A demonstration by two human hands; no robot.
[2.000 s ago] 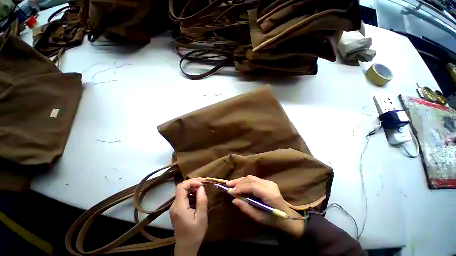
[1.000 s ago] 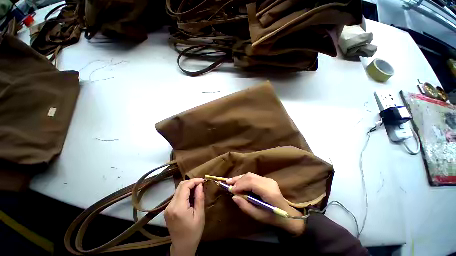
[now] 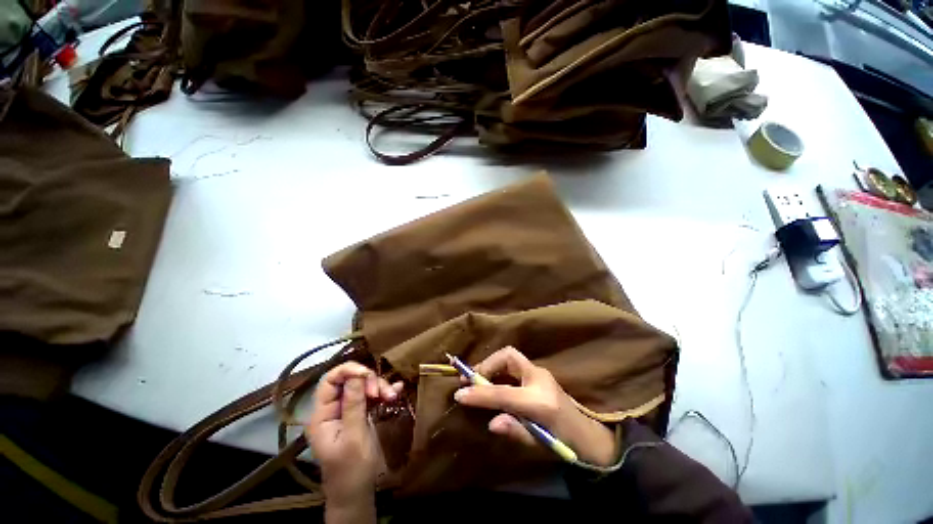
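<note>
A brown tote bag point(image 3: 481, 256) lies on the white table in front of me, its opening edge towards me and its straps looping out to the left. My right hand point(image 3: 527, 399) holds a slim pen-shaped tool point(image 3: 547, 438), thin metal tip pointing up and left near a short yellowish edge binding point(image 3: 438, 368). A cord trails from its rear. My left hand point(image 3: 351, 415) is raised left of the binding, thumb and fingertips pinched together. Whether a thread is between them is too small to tell.
Folded brown bags point(image 3: 573, 72) are stacked at the far side. Another brown bag point(image 3: 72, 225) lies at left. At right are a tape roll point(image 3: 774, 145), a power strip point(image 3: 786, 207) with a black adapter point(image 3: 808, 237), and a stained board point(image 3: 890, 276).
My left hand has moved left and down, away from the bag's edge binding. The pen in my right hand is tilted more upright, its tip now beside the binding's right end.
</note>
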